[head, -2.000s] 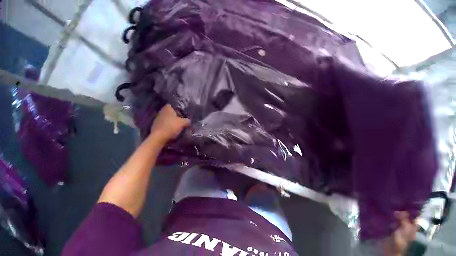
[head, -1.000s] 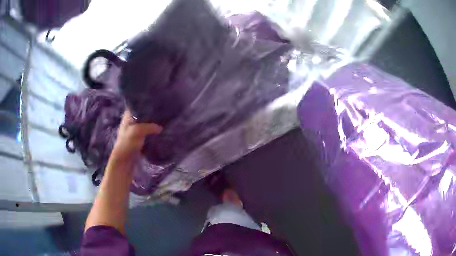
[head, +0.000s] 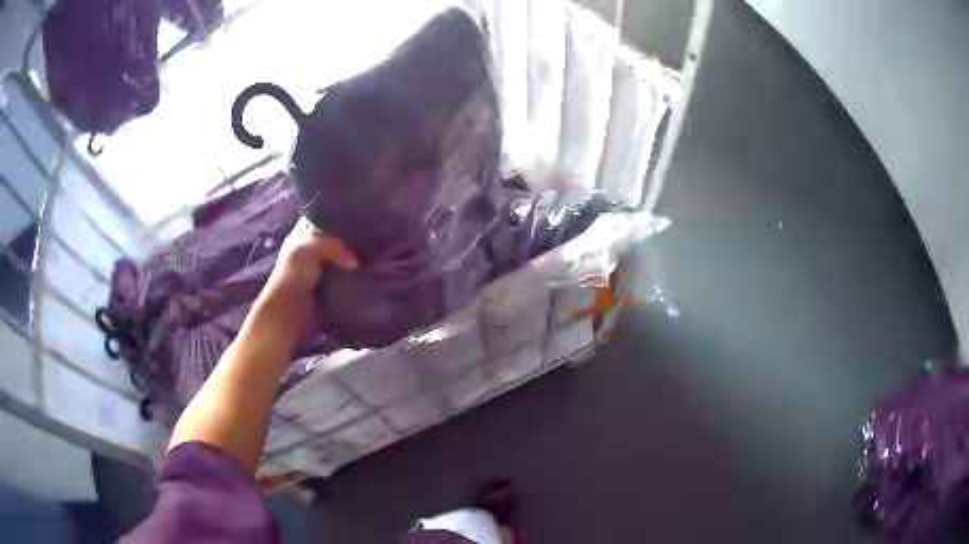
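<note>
My left hand (head: 310,264) grips a bagged garment (head: 409,159), dark purple in clear film, and holds it raised over the trolley. Its black hanger hook (head: 260,112) sticks out at the upper left. Beneath it a garment stack (head: 202,287) lies in the roll cage (head: 457,367), with several black hooks along its left end. Loose clear film hangs over the cage's right corner. My right hand is not in view.
Another purple bagged garment (head: 908,457) shows at the lower right edge. Dark purple items (head: 101,69) hang at the upper left beyond the cage. The cage has an orange corner piece (head: 606,301). Grey floor (head: 733,351) and a pale wall (head: 871,74) lie right.
The view has shifted. The large bagged garment at the right has left the front of the view. The garment in my left hand now stands more upright, its hook clear of the stack.
</note>
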